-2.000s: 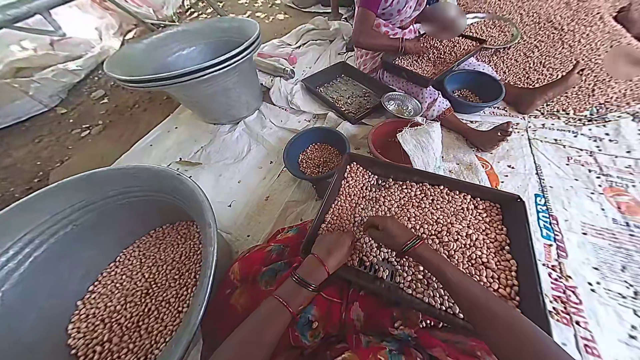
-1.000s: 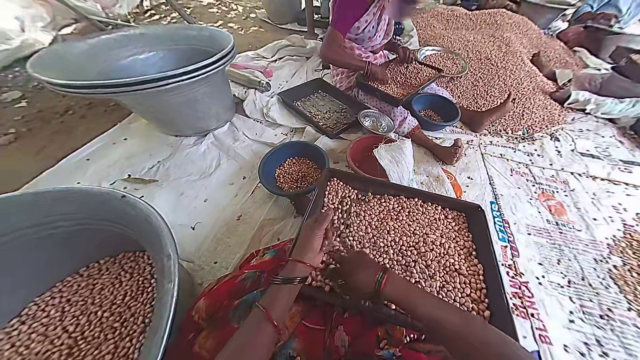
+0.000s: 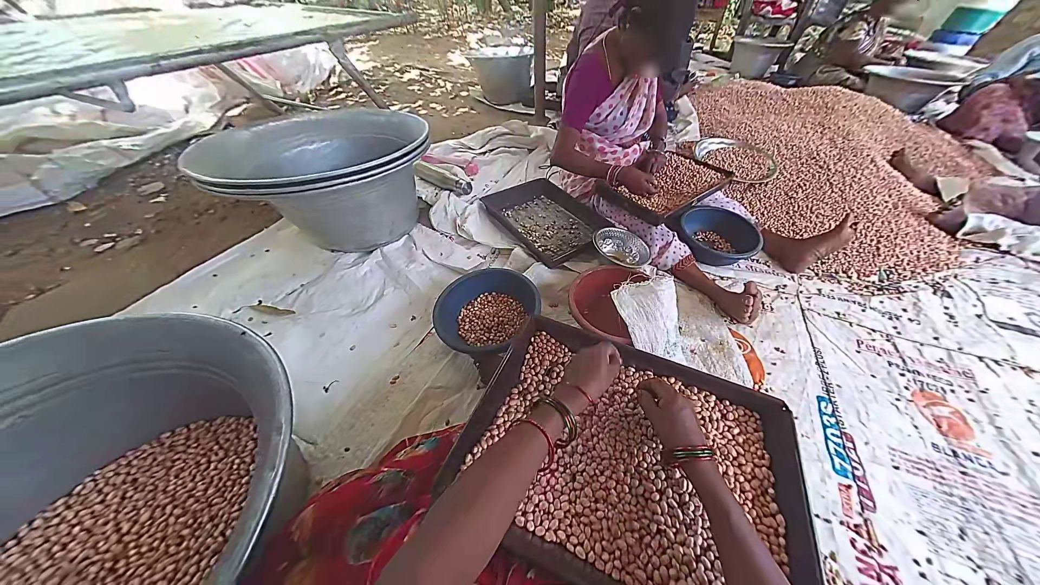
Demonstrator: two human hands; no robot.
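A dark rectangular tray full of reddish-brown nuts or beans lies across my lap. Over its far left part is my left hand, fingers curled down by the nuts; whether it pinches any is hidden. My right hand rests among the nuts a little to the right, its fingers bent, their tips partly hidden. The two hands are apart. Just beyond the tray's far left corner stands a blue bowl part filled with the same nuts, and a red bowl with a white woven sack piece is by the far edge.
At the left stands a large metal tub of nuts, with stacked metal tubs behind it. Ahead, a person sits handling nuts in another tray, beside a dark tray. A large nut heap spreads behind on sheets.
My left hand has moved from the tray's left edge forward over the nuts. My right hand has also moved forward, away from the near edge. The view has tilted up.
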